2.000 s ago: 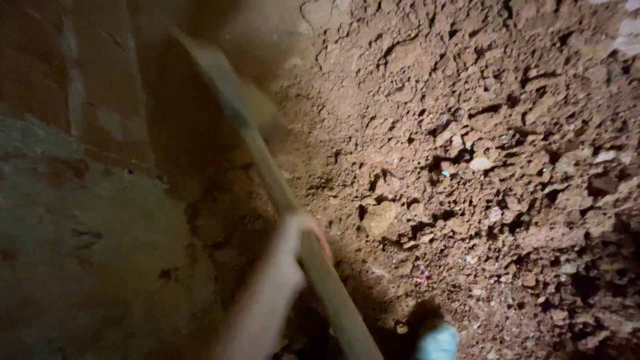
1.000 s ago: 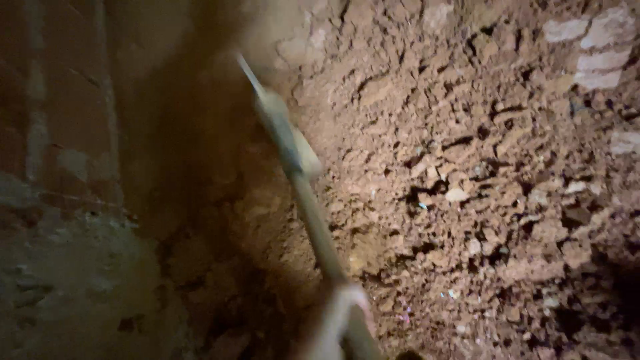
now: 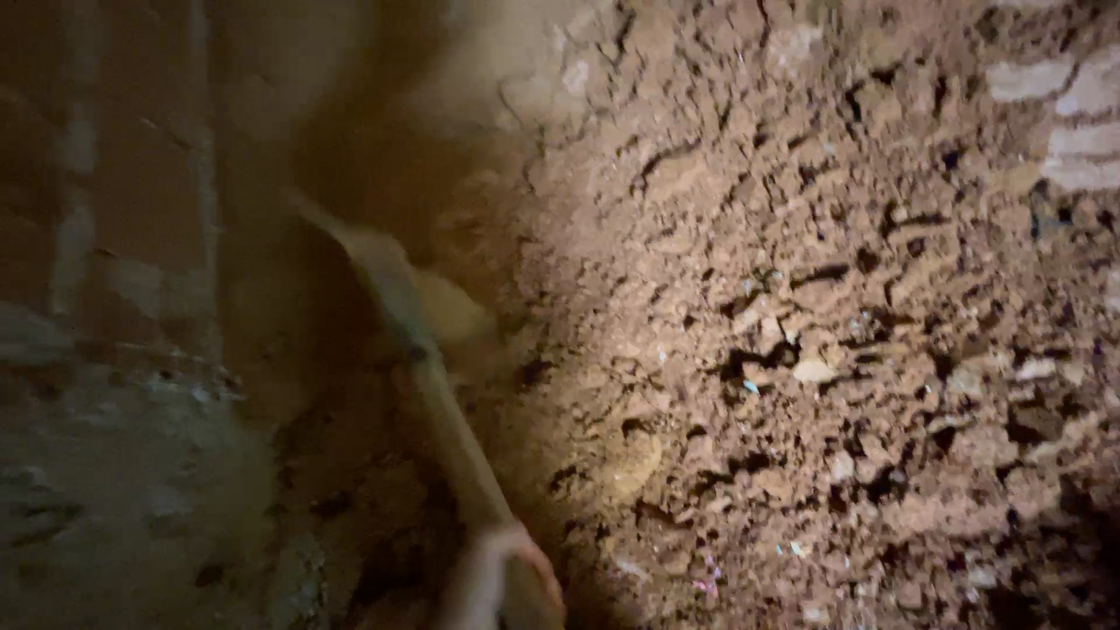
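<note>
My left hand (image 3: 516, 560), blurred at the bottom edge, is closed around the wooden handle of a long-handled digging tool (image 3: 459, 446). The handle slopes up and to the left from the hand to a darker socket and a blurred head. A thin tip points to the upper left, and a broader pale part lies to the right of the socket. The exact kind of tool head cannot be told. The head is over the dark strip between the wall and the loose reddish-brown soil (image 3: 682, 289). My right hand is out of view.
A brick wall (image 3: 144, 201) with pale mortar lines stands at the left, above a rough grey masonry surface (image 3: 131, 490). Crumbly soil with clods and small stones, among them a pale stone (image 3: 814, 371), covers the right side. Pale blocks (image 3: 1085, 122) show at the upper right.
The tool head has swung leftward since one second ago, and the handle slants more to the left. My left hand stays around the handle. The bluish object seen earliest at the bottom is out of view.
</note>
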